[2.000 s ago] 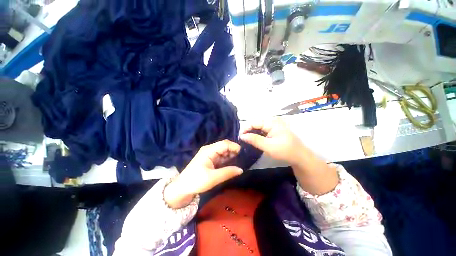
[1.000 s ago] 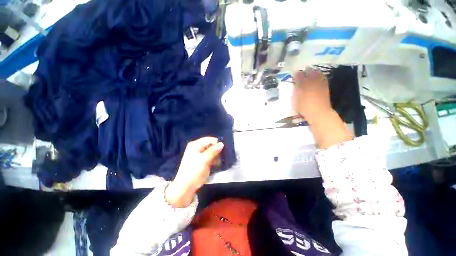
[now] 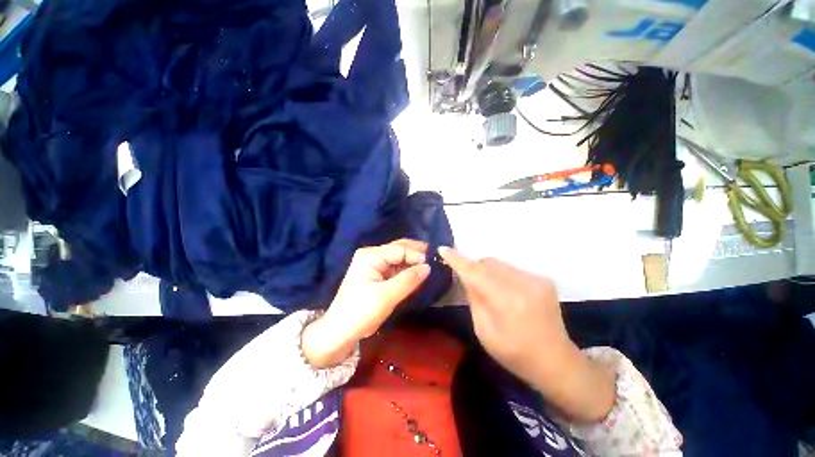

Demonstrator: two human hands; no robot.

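A large heap of navy cloth (image 3: 223,170) with a white label (image 3: 128,168) lies at the left and centre of the white table. My left hand (image 3: 380,284) pinches a small edge of the cloth near the table's front edge. My right hand (image 3: 505,303) meets it from the right, its fingertips at the same cloth edge (image 3: 433,259). The fingertips nearly touch, and whether the right ones hold cloth or something small cannot be told.
The sewing machine (image 3: 617,36) stands at the upper right. Orange and blue snips (image 3: 563,182), a black fringed bundle (image 3: 634,134), yellow-green handled scissors (image 3: 760,203) and a small tan piece (image 3: 656,273) lie right of the heap.
My right hand has come back from beside the black bundle to my left hand at the cloth edge. The snips show again. The whole view has shifted somewhat.
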